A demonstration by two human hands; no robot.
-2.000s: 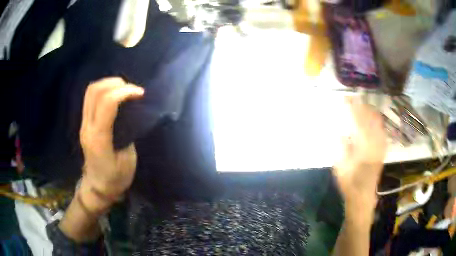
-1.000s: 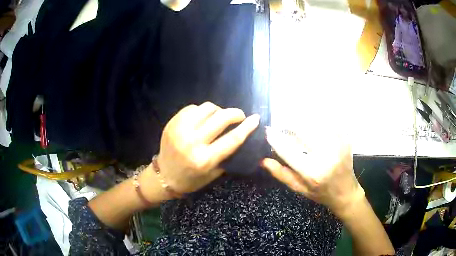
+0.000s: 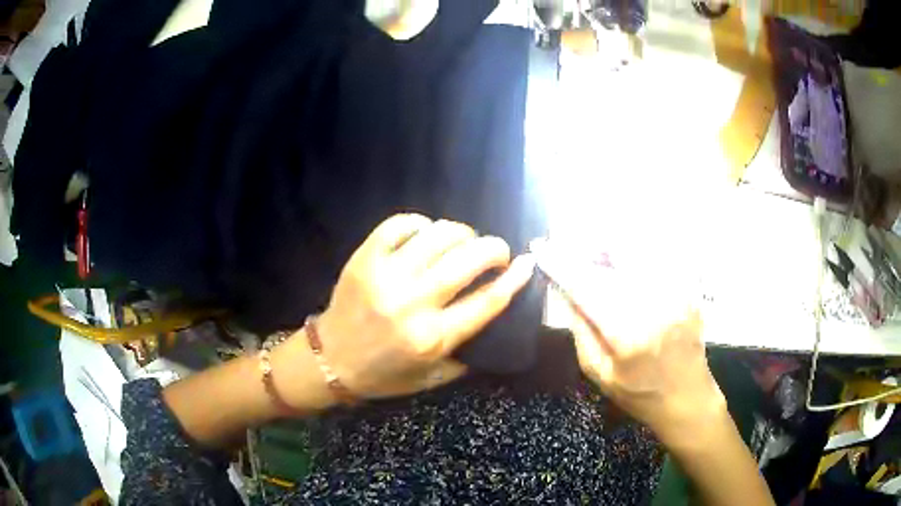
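Note:
A large dark garment piece (image 3: 296,148) covers the left of the white table, its right edge running toward me. My left hand (image 3: 415,306) lies on the cloth near the table's front, pinching the fabric edge between thumb and fingers. My right hand (image 3: 642,336) is just right of that edge, its fingertips meeting my left fingertips at the cloth. Strong glare washes out its fingers. A flap of dark fabric hangs below my left fingers.
A smartphone (image 3: 818,119) with a lit screen lies at the upper right, beside a tan-orange strip (image 3: 746,109). A thin white cable (image 3: 816,296) runs below it. Small metal tools (image 3: 860,277) lie at right. A red-handled tool (image 3: 83,242) is at far left.
My left hand came from over the cloth and my right from the table's right side, meeting at the fabric edge. In the last second they stayed there, and the view shifted slightly.

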